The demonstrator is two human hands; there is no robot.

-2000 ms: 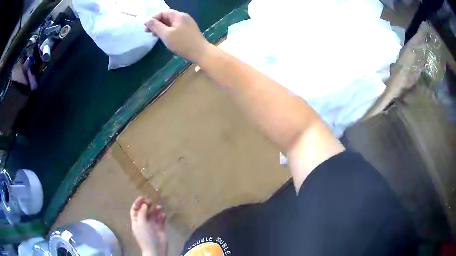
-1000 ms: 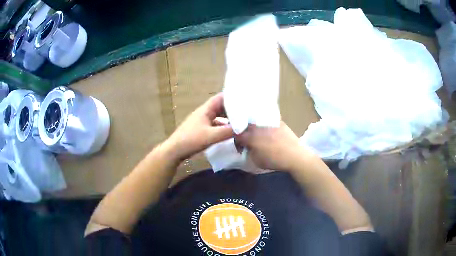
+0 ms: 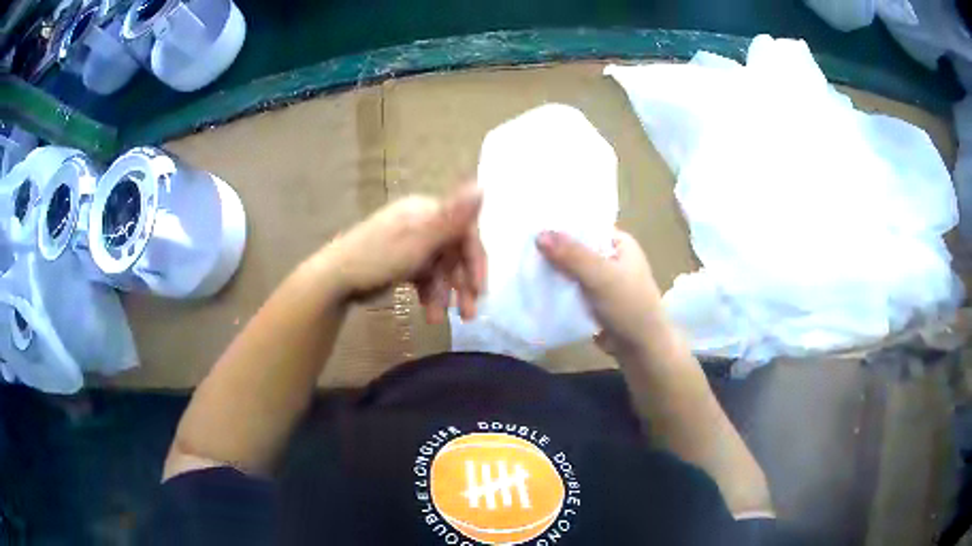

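A white protective bag (image 3: pixel 546 181) is held upright over the middle of the bench, its lower part spread towards my shirt. My right hand (image 3: pixel 605 279) grips it at the right side, thumb on its near face. My left hand (image 3: pixel 432 256) is at the bag's left edge, blurred, with its fingers apart and pointing down; whether it touches the bag is unclear. The large crumpled white bag pile (image 3: pixel 810 203) lies to the right on the cardboard.
Several unbagged appliance units (image 3: pixel 171 224) stand in a row at left on the cardboard sheet (image 3: pixel 309 149). More units (image 3: pixel 197 41) stand on the dark green conveyor behind the green edge rail (image 3: pixel 480 55). White wrapped shapes show at the top right.
Since a second ago the bag has opened out wider and sits lower. My left hand has moved off its lower edge to the side, and my right thumb now lies on its face.
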